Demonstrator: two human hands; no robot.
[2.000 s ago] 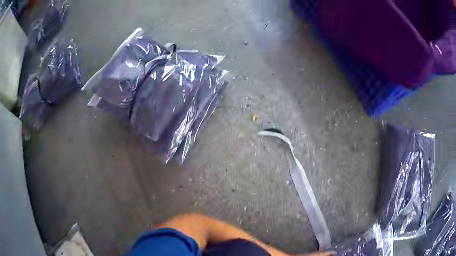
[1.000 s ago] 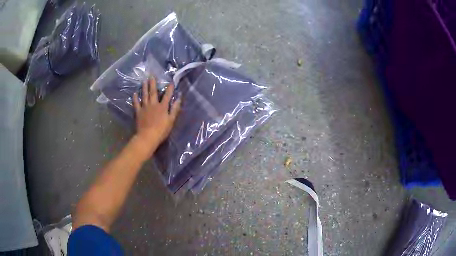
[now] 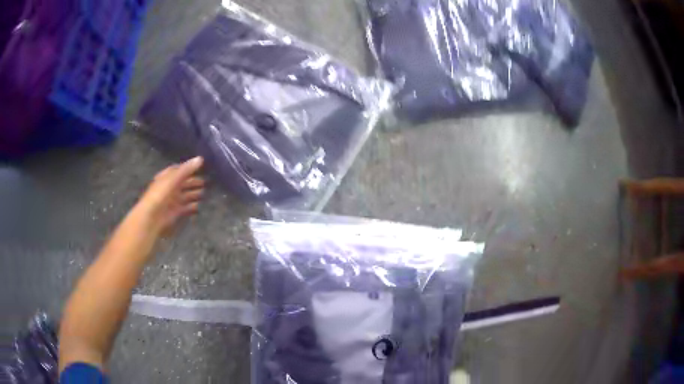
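Note:
A stack of bagged garments (image 3: 352, 322) lies at the bottom centre, its clear film shiny, with a pale patch and a dark ring print on top. A tying strip (image 3: 191, 309) lies under it; its white end shows on the left and its dark-edged end on the right. Another bagged garment (image 3: 262, 112) lies tilted beyond it. My left hand (image 3: 176, 196) is over the floor just left of that tilted pack, empty, fingers loosely spread. My right hand is not in view. The stack's lower part is cut off by the frame edge.
More bagged packs (image 3: 472, 60) lie at the top right. A blue crate (image 3: 97, 67) with dark purple material stands at the top left. A wooden stool (image 3: 656, 268) is at the right edge. Another bagged pack (image 3: 34, 352) is at the lower left.
The view has swung right, away from the tied bundle. My left hand has left that bundle and is now near the loose packs. The stack over the strip has come into view.

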